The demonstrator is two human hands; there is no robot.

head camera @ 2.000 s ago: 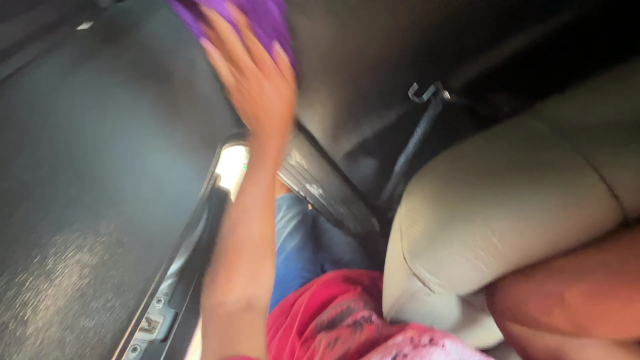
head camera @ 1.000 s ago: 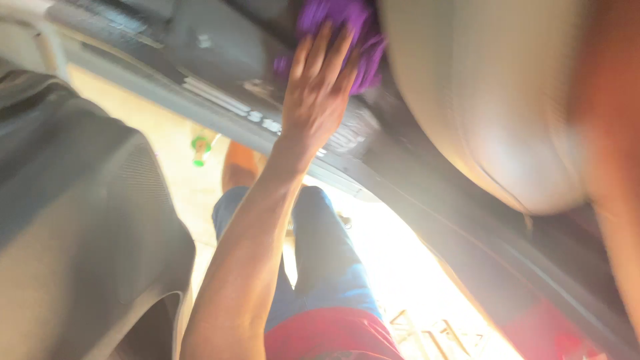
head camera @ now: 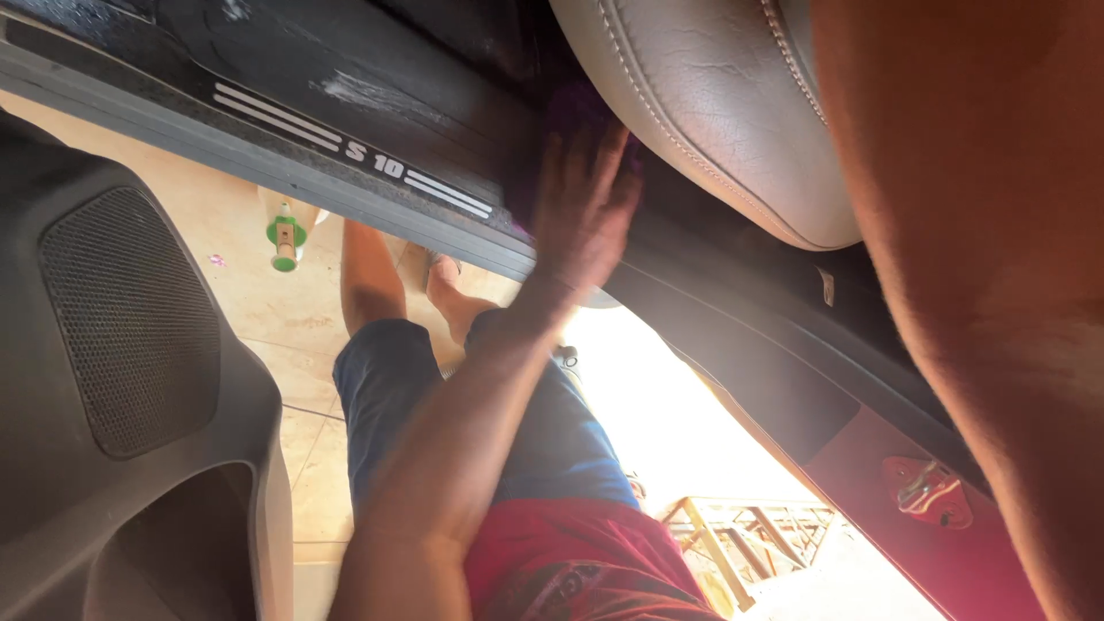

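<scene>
My left hand presses a purple cloth against the dark plastic trim between the door sill and the car seat. Its back faces the camera, with the fingers over the cloth; much of the cloth is in shadow and partly hidden by the hand. Beside the fingers is the light leather seat with stitched seams. The door sill trim, with pale stripes and lettering, runs to the left of the hand and has whitish streaks near it. My right arm crosses the right side of the view, close to the camera; my right hand is out of view.
A door panel with a speaker grille fills the left. A green-and-beige object stands on the tiled floor outside. A metal door striker sits on the red body frame at lower right. A frame-like structure is outside.
The view has swung considerably. Since one second ago, my left hand and the purple cloth have moved along the trim toward the seat's lower edge. The cloth has stayed under my left hand.
</scene>
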